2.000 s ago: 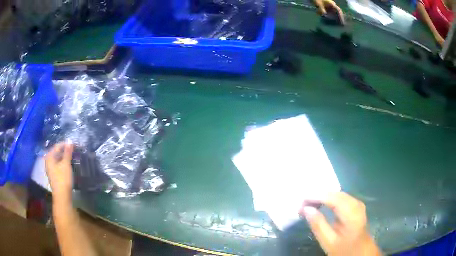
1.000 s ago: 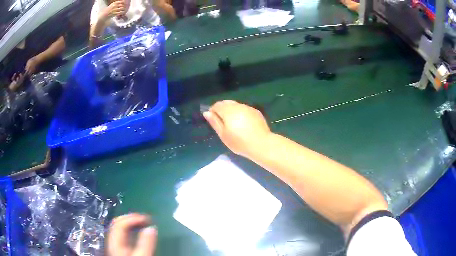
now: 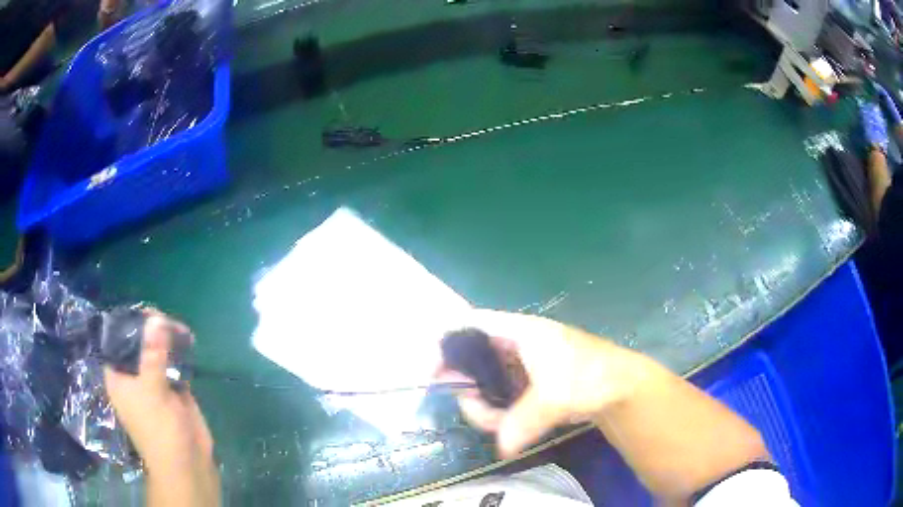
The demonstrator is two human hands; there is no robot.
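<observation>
My right hand (image 3: 545, 371) holds a dark coiled cable bundle (image 3: 485, 364) between thumb and fingers, over the lower right of the bright white stack (image 3: 347, 297). My left hand (image 3: 158, 381), blurred, holds a dark block (image 3: 124, 339), which looks like a power adapter, at the left beside the heap of bagged adapters (image 3: 50, 371). A thin dark cord runs between the two hands across the front of the white stack. The plug end of the cord cannot be made out.
A blue crate (image 3: 149, 193) with bagged goods stands at the upper left. Loose dark adapters (image 3: 351, 136) lie on the green surface farther back. A second blue bin (image 3: 792, 396) is at the lower right. Parts of other people show at the upper left and right edge.
My right hand has come back from the far strip to the stack and now holds a cable bundle. My left hand has taken hold of a dark block. The view has turned right.
</observation>
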